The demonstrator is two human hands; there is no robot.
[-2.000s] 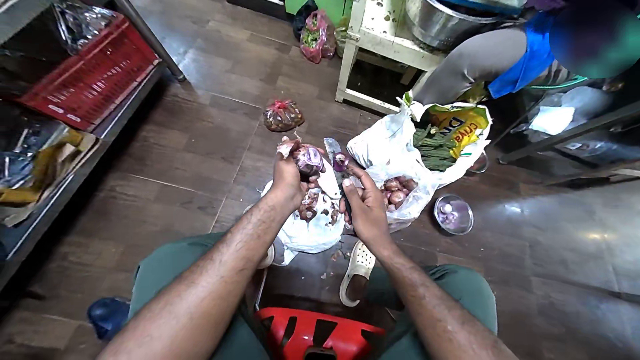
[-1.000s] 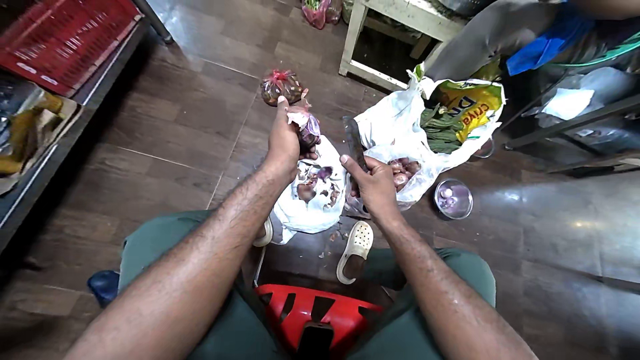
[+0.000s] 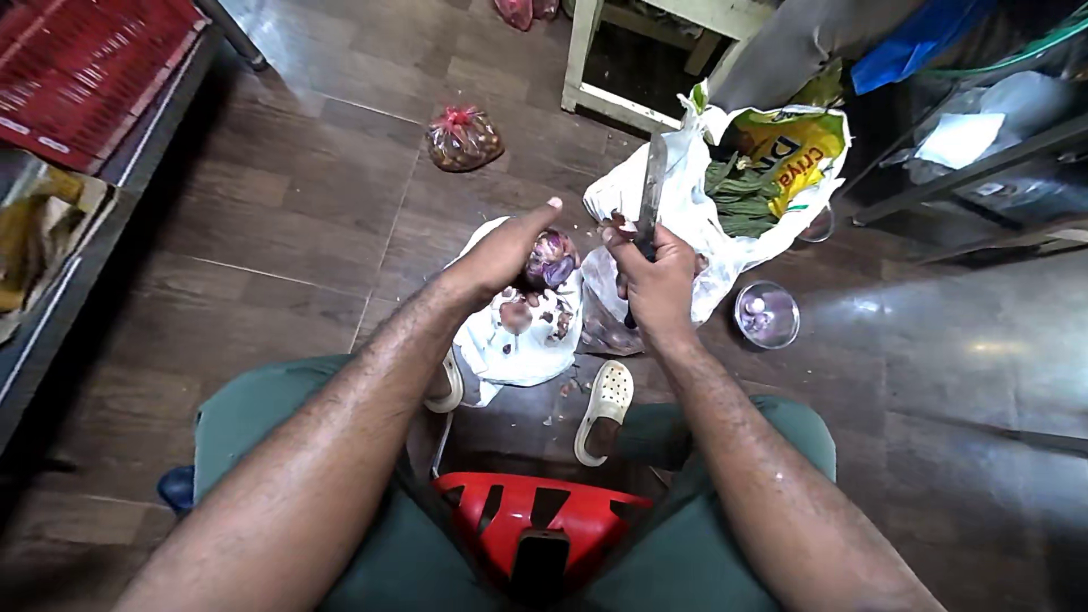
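My right hand [image 3: 659,285] grips a knife [image 3: 653,183], its blade pointing away from me, with a dark reddish scrap of peel [image 3: 619,224] at the thumb. My left hand [image 3: 510,251] is over a white plastic bag [image 3: 518,361] on the floor, thumb raised; purple onions or shallots [image 3: 552,257] show beside its palm, and its fingers are hidden, so its hold is unclear. Peel scraps [image 3: 557,319] lie on the white bag. Right of it is a clear plastic bag [image 3: 608,331], partly under my right hand. Peeled onions or shallots [image 3: 759,314] sit in a round bowl [image 3: 797,319].
A knotted clear bag [image 3: 463,144] of small brown items lies ahead on the floor. A large white sack [image 3: 714,246] with green vegetables [image 3: 739,200] stands at the right, near a pale wooden stand [image 3: 595,98]. A shelf with a red crate [image 3: 93,76] is at left. A person's leg is upper right.
The knife in my right hand has swung up and now stands above the hand. My left hand has come down from beside the knotted bag to the white plastic bag.
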